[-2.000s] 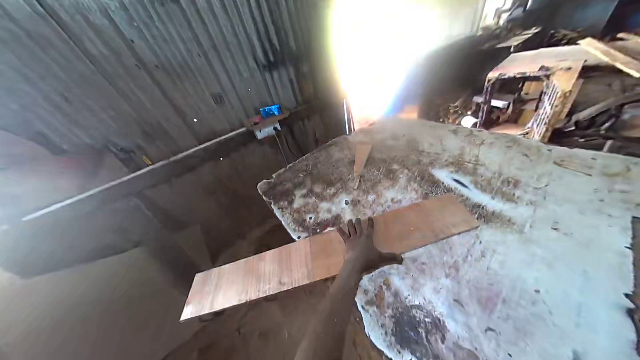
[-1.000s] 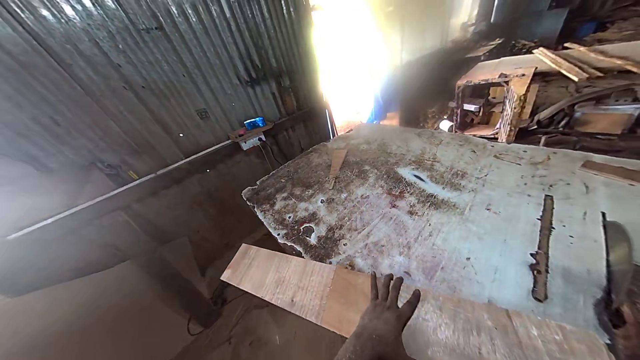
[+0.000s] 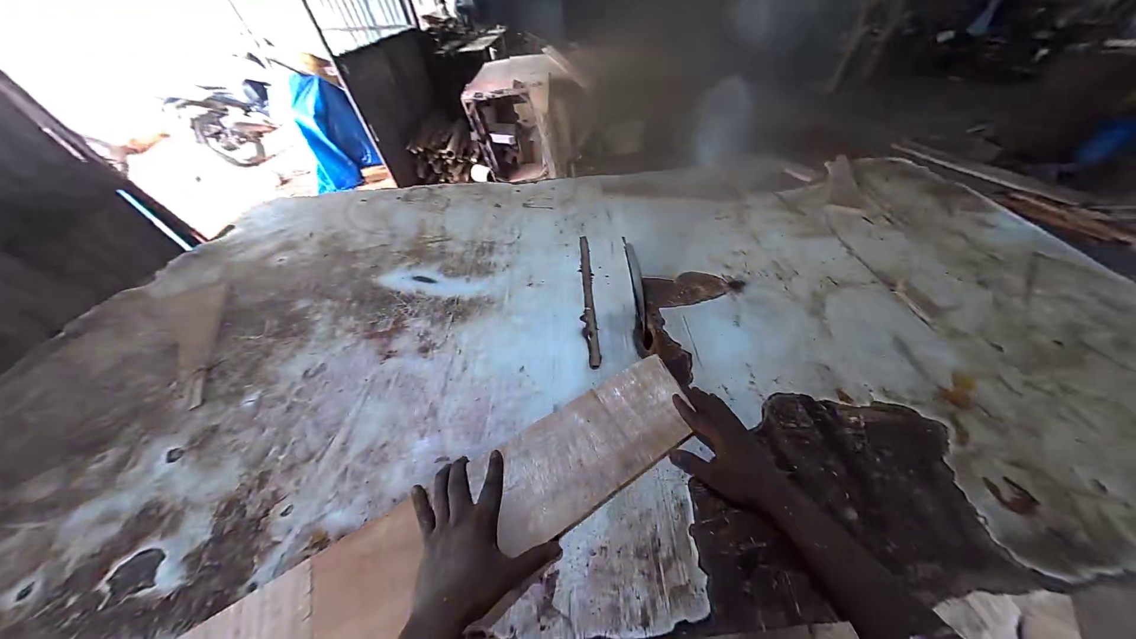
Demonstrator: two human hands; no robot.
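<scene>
A long, flat wooden board [image 3: 590, 444] runs diagonally from the bottom left toward the middle of the worn worktable. My left hand [image 3: 466, 541] lies on its top face, fingers spread, the thumb reaching to the near edge. My right hand [image 3: 728, 448] holds the board's far right corner, its fingertips at the end and the thumb by the near edge. Just beyond that end stands a thin, curved metal blade [image 3: 635, 288], apparently a circular saw blade, in a ragged dark opening. A narrow rough wood strip [image 3: 589, 302] lies left of the blade.
A tapered thin wood piece [image 3: 201, 337] lies on the left of the tabletop [image 3: 497, 328]. Dark broken patches [image 3: 852, 479] mark its near right surface. Behind are a worn wooden cabinet [image 3: 524, 115], stacked wood [image 3: 446, 153] and a blue tarp [image 3: 330, 133] by the bright doorway.
The view has swung far to the right. My right hand now shows at the board's end; neither earlier frame shows it there. My left hand stays on the board, which now points toward the blade.
</scene>
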